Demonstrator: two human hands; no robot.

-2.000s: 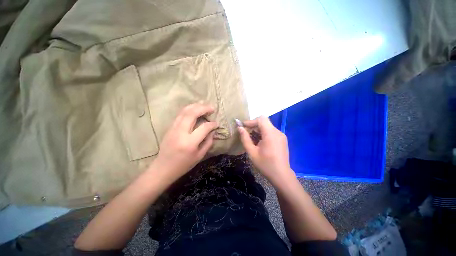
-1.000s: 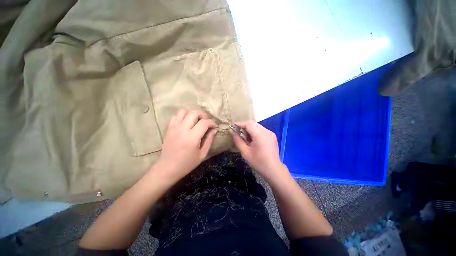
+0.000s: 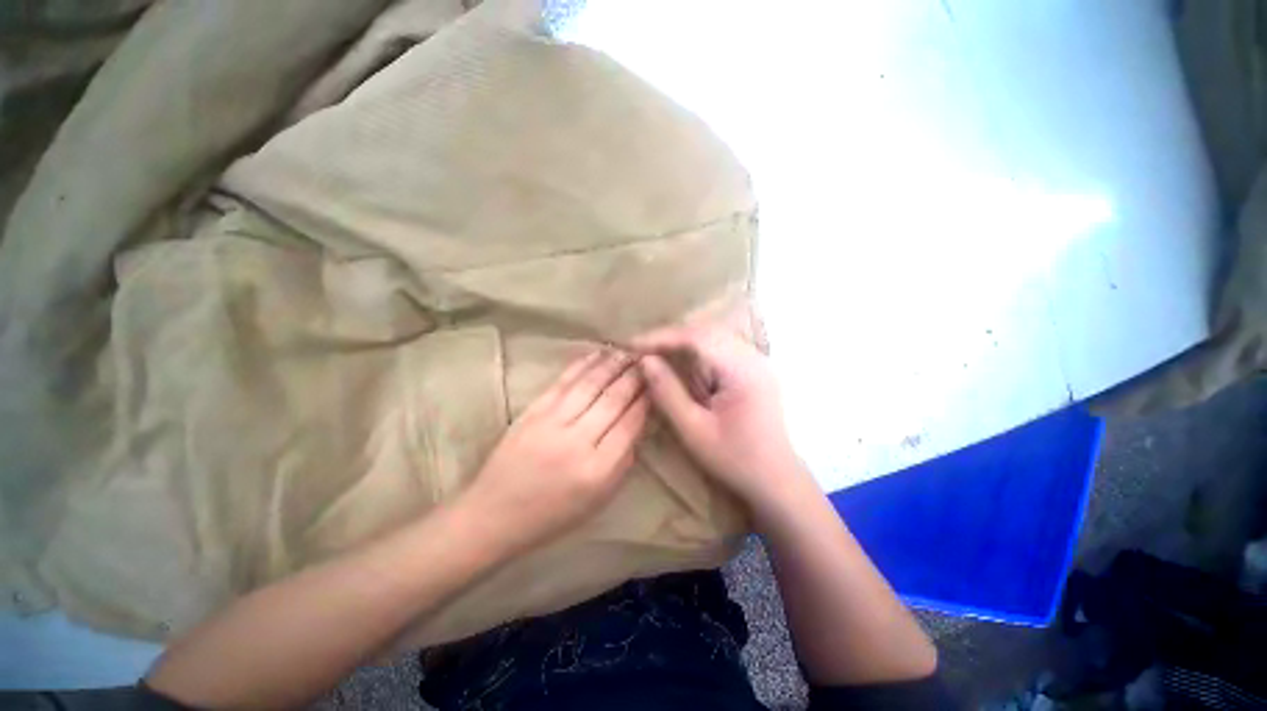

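A tan jacket (image 3: 542, 167) lies spread over the table with its shell facing up. Part of the pocket flap (image 3: 459, 396) shows left of my hands, wrinkled. My left hand (image 3: 570, 431) has its fingertips together on the cloth near the upper pocket seam and pinches it. My right hand (image 3: 723, 403) meets it there, thumb and forefinger closed at the same seam, other fingers curled. Whether a small tool or thread is inside my right hand is hidden.
The white table (image 3: 959, 222) extends to the right. A blue crate (image 3: 973, 528) is below its edge. Another tan garment (image 3: 1216, 361) hangs at the right edge. My dark, thread-covered lap (image 3: 598, 646) is below the jacket. Dark items lie at the lower right.
My hands have moved from the pocket's lower corner near the hem to its upper seam. The jacket sits lower in view, more bunched, and the front-edge snaps no longer show.
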